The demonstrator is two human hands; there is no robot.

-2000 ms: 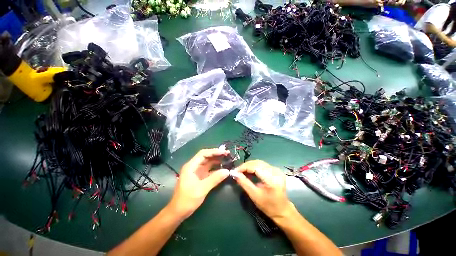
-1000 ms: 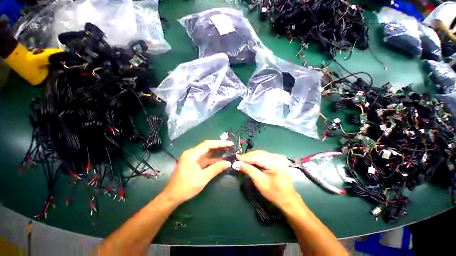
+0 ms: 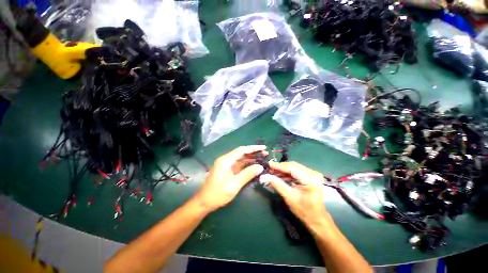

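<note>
My left hand point(image 3: 231, 177) and my right hand point(image 3: 297, 187) meet at the front middle of the table. Their fingertips hold a small black housing point(image 3: 264, 164) between them, mostly hidden by the fingers. A tied black cable lead point(image 3: 289, 218) hangs below and partly under my right hand. A small wire end with a bit of red shows just beyond the fingertips. The pliers point(image 3: 353, 197), with red-and-pale handles, lie right of my right hand, jaws towards it. Small dark fittings point(image 3: 288, 139) lie beyond the hands.
A left cable pile point(image 3: 126, 112) has red-tipped ends. A right cable pile point(image 3: 428, 160) is tangled with white and green bits. Clear plastic bags point(image 3: 235, 101) lie beyond my hands. A far cable pile point(image 3: 364, 29) and a yellow-and-black tool point(image 3: 64, 56) also show. The table edge point(image 3: 241, 260) curves in front.
The view has shifted, so the table things appear further right. My hands stay together on the housing, with the fingers slightly rearranged around it.
</note>
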